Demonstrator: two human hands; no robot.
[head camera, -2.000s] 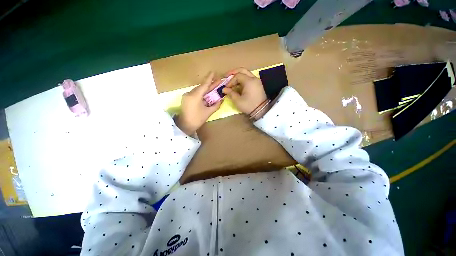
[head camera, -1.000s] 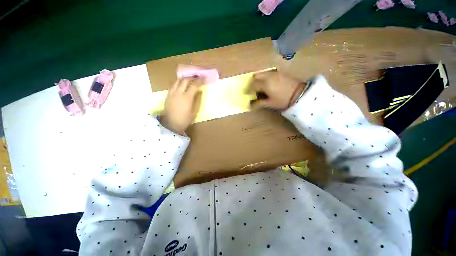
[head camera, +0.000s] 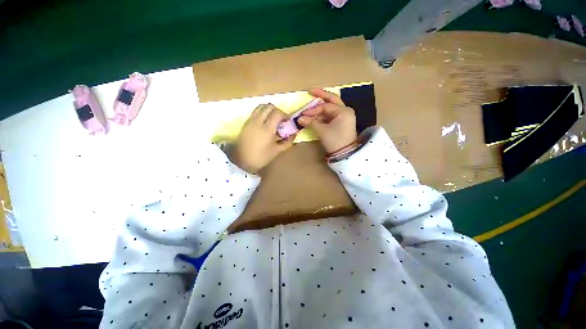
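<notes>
My left hand (head camera: 260, 138) holds a pink plastic housing (head camera: 287, 128) over the yellow release paper (head camera: 225, 119). My right hand (head camera: 331, 123) is at the housing's right end, its fingers on a small black adhesive pad (head camera: 300, 121) that lies against the housing. The fingers hide part of the pad and housing. The black block of the pad sheet (head camera: 358, 106) sits at the right end of the yellow paper, beside my right hand. Two pink housings with black squares, one at left (head camera: 88, 110) and one beside it (head camera: 130, 98), lie on the white board.
The white board (head camera: 128, 173) is at left. Spare black pad sheets (head camera: 530, 119) lie on the cardboard (head camera: 424, 115) at right. A grey metal post (head camera: 421, 26) slants at the upper right. Several pink housings lie on the green belt (head camera: 160, 32) at the top.
A second padded housing now lies on the white board. Another pink housing, lying above the yellow paper a second ago, is in my left hand. My right hand moved left from the pad sheet to it.
</notes>
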